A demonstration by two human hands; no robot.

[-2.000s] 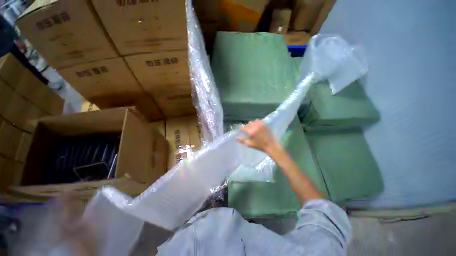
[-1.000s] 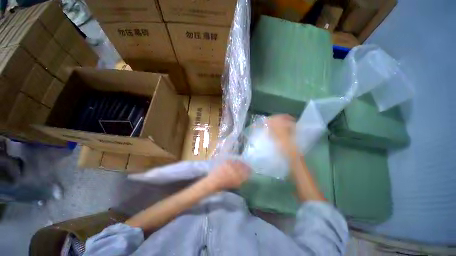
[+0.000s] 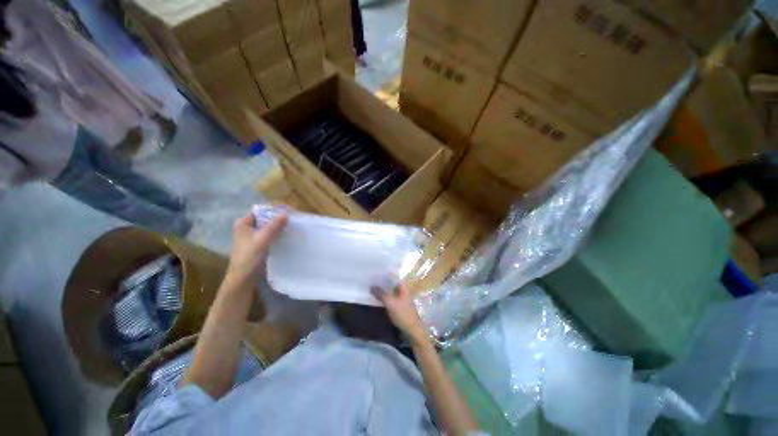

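Observation:
A white, flat air-column bag (image 3: 337, 258) is stretched between my two hands in front of my body. My left hand (image 3: 256, 247) is closed on its upper left end. My right hand (image 3: 399, 308) pinches its lower right edge. No dark item shows in the bag. The open supply carton (image 3: 305, 183) stands just beyond it, with dark flat items (image 3: 350, 153) on edge in rows. More loose clear bags (image 3: 589, 383) lie at the lower right on green packs (image 3: 640, 255).
Two round-mouthed collecting cartons (image 3: 85, 294) with grey ribbed wrapped items (image 3: 147, 300) stand at the lower left. Stacked printed cartons (image 3: 546, 111) and crinkled stretch film (image 3: 554, 217) are at the right. Palletized cartons (image 3: 247, 51) stand behind. People's legs (image 3: 115, 183) show at the left.
The view has turned left, so the collecting cartons and people now show. The long bag strip that both hands were at is now at the right, and a single short bag is held between my hands.

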